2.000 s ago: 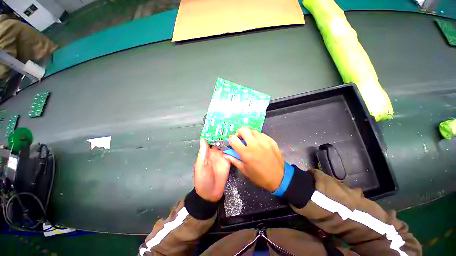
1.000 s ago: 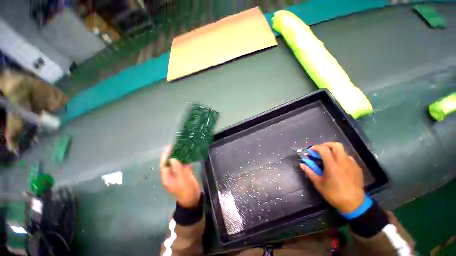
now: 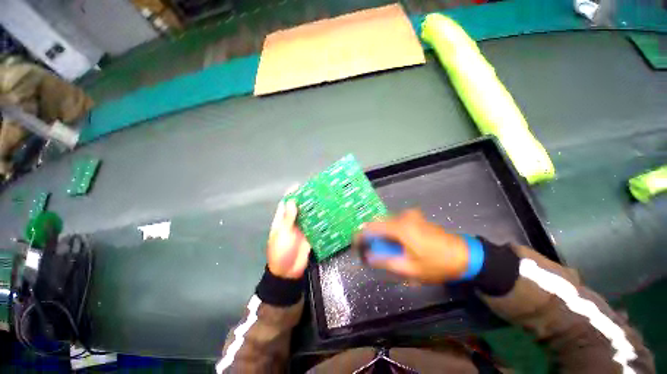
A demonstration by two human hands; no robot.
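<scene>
My left hand (image 3: 287, 245) holds a green circuit board (image 3: 338, 208) by its left side, its marked face tilted towards me, over the tray's left part. My right hand (image 3: 417, 247) is blurred at the board's lower right corner. It is closed on blue-handled cutters (image 3: 384, 248) and a dark thing (image 3: 360, 247) that looks like the black brush; blur hides its exact shape and whether it touches the board. The black tray (image 3: 468, 208) lies under both hands, with silvery clippings (image 3: 335, 299) heaped in its near left corner and specks across its floor.
A yellow-green roll (image 3: 490, 98) lies by the tray's far right corner, a shorter one (image 3: 649, 184) further right. A cardboard sheet (image 3: 338, 47) lies beyond. White scrap (image 3: 155, 230), loose boards (image 3: 84, 177) and a green reel (image 3: 44, 228) with black cables are at left.
My right hand has swung left from the tray's right side to the board. My left hand has turned the board's marked face towards me. The brush no longer shows in the tray.
</scene>
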